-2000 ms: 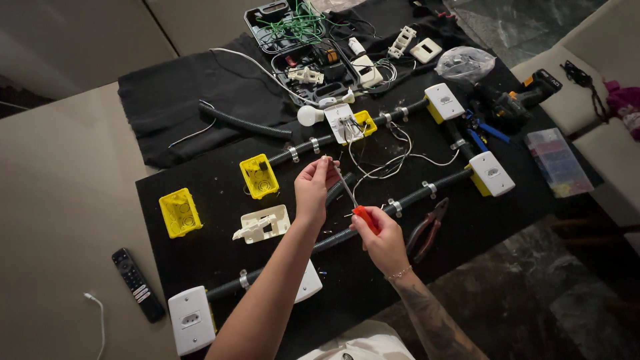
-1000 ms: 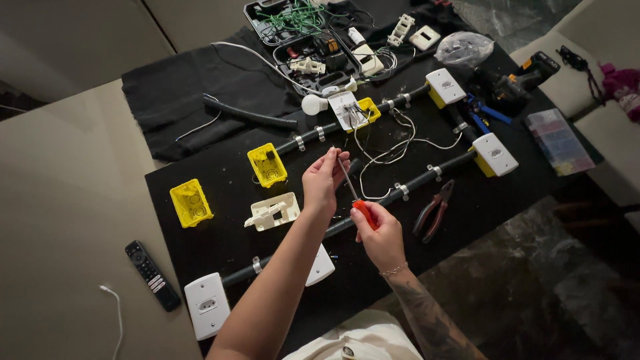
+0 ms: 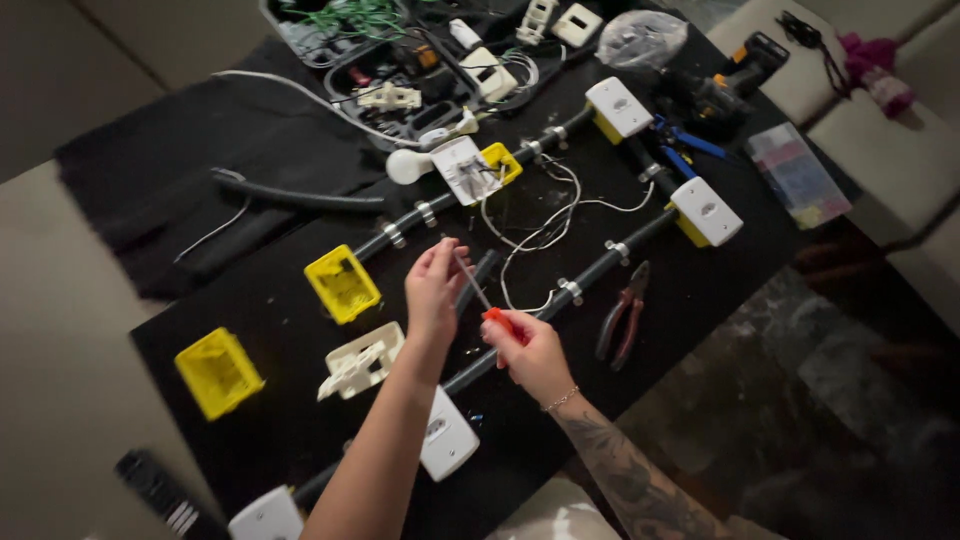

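Observation:
My right hand [image 3: 529, 349] is closed around the red handle of a screwdriver [image 3: 472, 281], whose shaft points up and left. The fingertips of my left hand [image 3: 437, 281] pinch at the tip end of the shaft; whether a small part is held there cannot be told. Just beyond my hands, white wires [image 3: 551, 232] lie looped on the black board. A white plate with wiring on its back [image 3: 465, 171] leans by a yellow box [image 3: 501, 163]. An off-white plate with a loose support frame [image 3: 364, 360] lies left of my left forearm, near two open yellow electrical boxes [image 3: 343, 285].
Black conduit [image 3: 592, 262] held by metal clamps links boxes with white outlet covers [image 3: 706, 211]. Pliers [image 3: 624, 315] lie right of my right hand. Farther back are an open tool case [image 3: 405, 82], a light bulb [image 3: 409, 166], blue-handled tools [image 3: 694, 142] and a cordless drill [image 3: 739, 79].
The view has shifted slightly. Both hands stay together at the screwdriver, with no plain change in hold.

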